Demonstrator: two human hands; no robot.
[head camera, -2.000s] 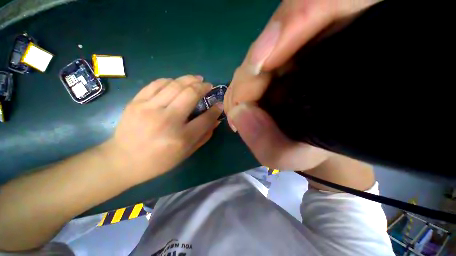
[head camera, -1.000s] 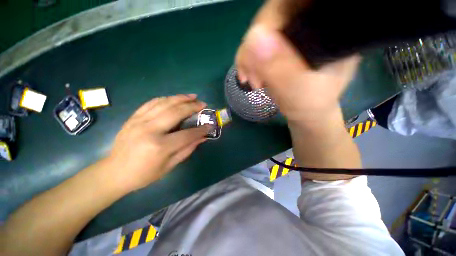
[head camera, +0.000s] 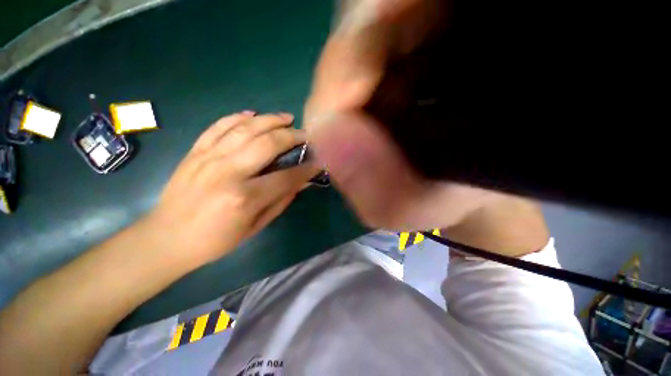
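My left hand (head camera: 239, 176) holds a smartwatch housing (head camera: 288, 158) on the green bench; only its dark side and part of its pale rim show between the fingers. My right hand (head camera: 360, 158), blurred, is shut around the black electric screwdriver (head camera: 530, 95), which fills the upper right. The hand is over the right side of the housing and hides the driver tip. The battery of this housing is hidden.
An open housing (head camera: 102, 142) with a white battery (head camera: 135, 117) lies at left on the green bench (head camera: 221, 59). More units (head camera: 20, 117) lie at the far left edge. The driver cable (head camera: 544, 270) runs right. A wire rack (head camera: 633, 323) stands lower right.
My right hand has come back from the round perforated screw dish to the held housing, with the screwdriver. The dish is now hidden. My left hand keeps its hold.
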